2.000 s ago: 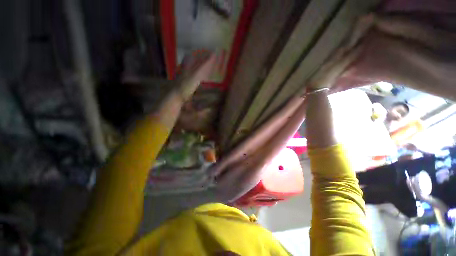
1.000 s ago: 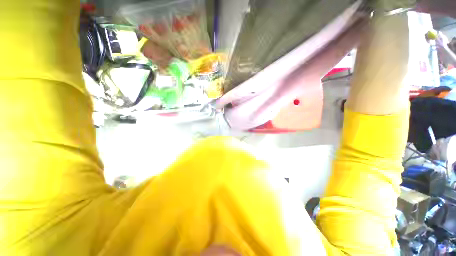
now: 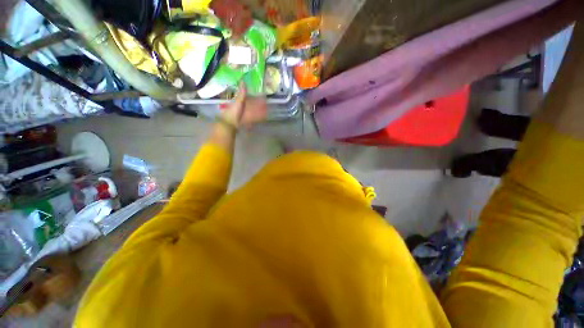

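Note:
A clear plastic storage basket (image 3: 291, 110) holds colourful packets, with green packaging (image 3: 259, 54) and an orange packet (image 3: 308, 72) on top. My left hand (image 3: 246, 111) is at the basket's near edge, thumb pointing up. It is blurred, and whether it grips the rim cannot be told. A dusty pink curtain (image 3: 410, 72) hangs to the right of the basket. My right forearm rises at the right edge, and my right hand is out of the picture.
A red stool (image 3: 432, 122) stands partly under the curtain. Dark objects lie on the tiled floor (image 3: 384, 163) to its right. A rack with a pale pole (image 3: 96, 41) is at upper left. Bottles and bags (image 3: 38, 224) crowd the lower left.
The view has tilted down and shifted. My left hand has come down from a red-framed area to the basket's near edge. My right hand has left the picture.

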